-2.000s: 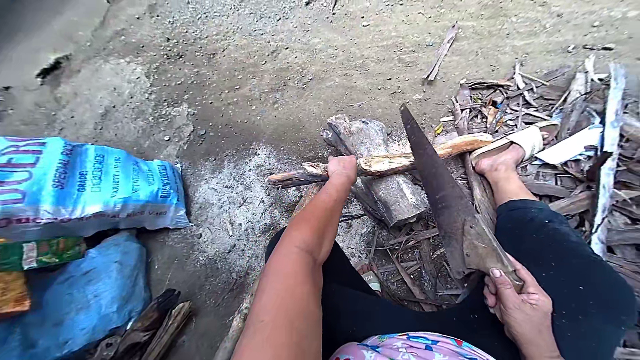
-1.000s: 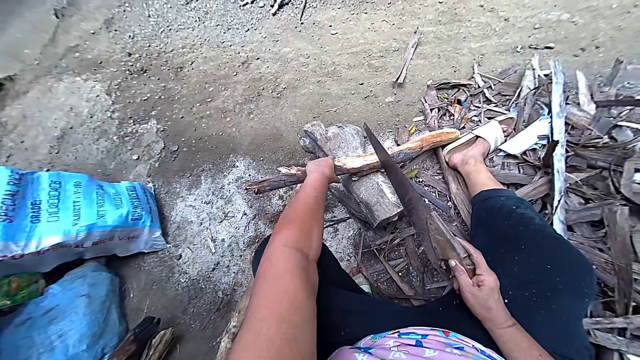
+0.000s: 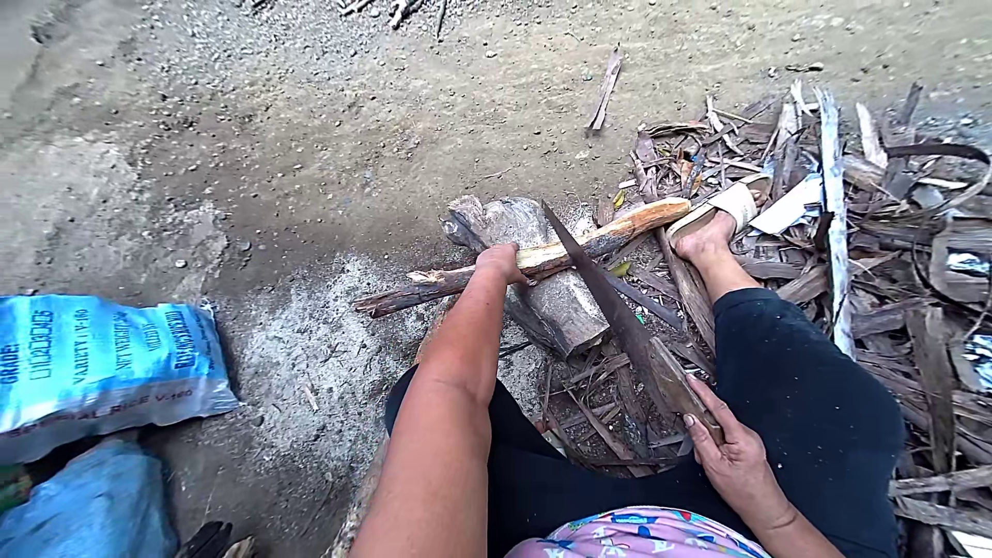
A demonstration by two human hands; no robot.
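Note:
My left hand [image 3: 504, 262] is closed around a wooden branch [image 3: 604, 239], which lies across a short log [image 3: 562, 302]. The branch's pale right end is beside my sandalled foot [image 3: 709, 232], and its darker forked end points left. In my right hand [image 3: 725, 446] is the wooden handle of a handsaw [image 3: 612, 298]. The saw's dark, worn blade slants up and left, its tip just above the branch. Whether the blade touches the wood I cannot tell.
Bark strips and split wood [image 3: 883, 310] are heaped around my right foot and leg. A blue and white printed sack [image 3: 116, 364] lies at the left, above a blue plastic bag [image 3: 93, 504]. Pale sawdust [image 3: 325, 364] covers the ground left of the log.
The saw's blade has tilted further left, and its tip now lies over the branch. My left hand still grips the branch on the log. The view has shifted somewhat.

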